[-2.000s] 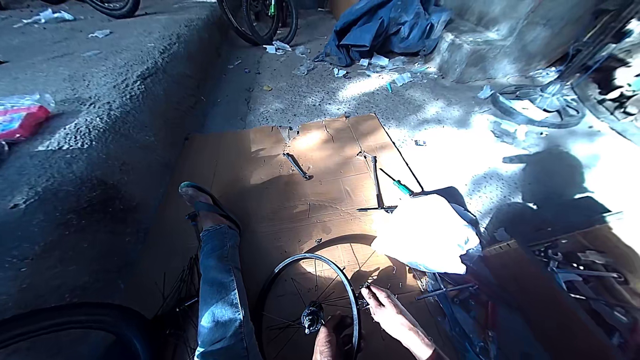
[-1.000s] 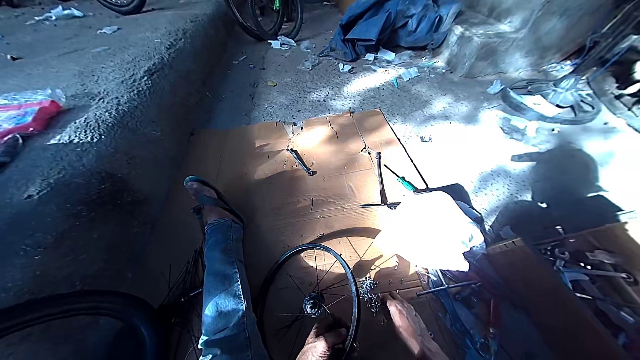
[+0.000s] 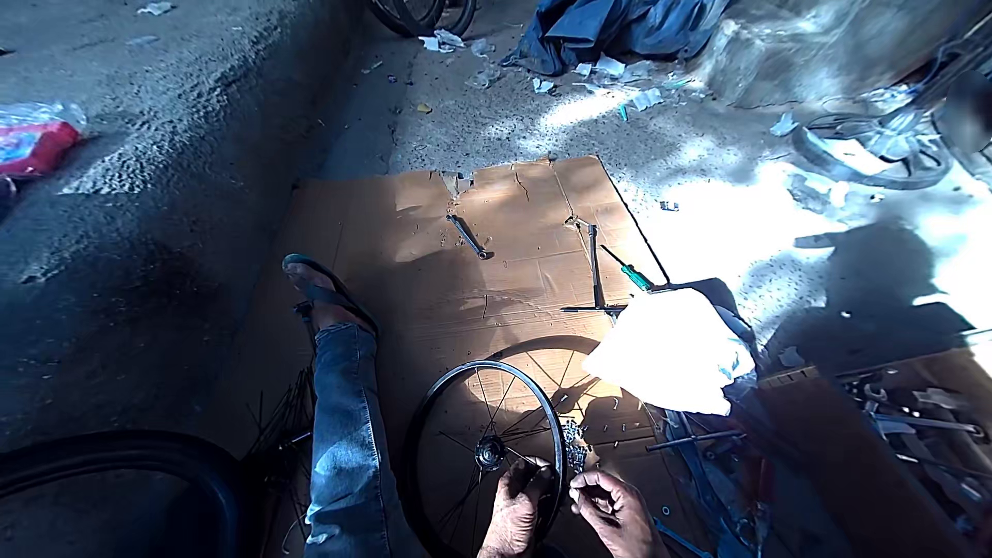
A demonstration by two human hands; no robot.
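Observation:
A bicycle wheel rim (image 3: 559, 422) stands tilted over the cardboard, with spokes running to its hub (image 3: 490, 452). My left hand (image 3: 518, 504) is inside the rim's lower right part, its thumb and fingers pinched on a thin spoke (image 3: 521, 456). Just outside the rim, my right hand (image 3: 612, 508) has thumb and forefinger pinched together; a tiny piece seems to be between them, too small to name. A pile of small metal spoke nipples (image 3: 574, 448) lies beside the rim, with several loose ones scattered to its right.
The cardboard sheet (image 3: 434, 310) carries a wrench (image 3: 467, 237), a long-handled tool (image 3: 595, 267) and a green-handled screwdriver (image 3: 637, 277). A white cloth or bag (image 3: 670, 353) lies right of the rim. Wrenches fill a box (image 3: 891, 422) at right. A black tyre (image 3: 116, 457) is lower left, near my jeans-clad leg (image 3: 345, 442).
My right hand was over the nipple pile, then below it, and is now close to the rim with its fingertips pinched. My left hand has moved up inside the rim.

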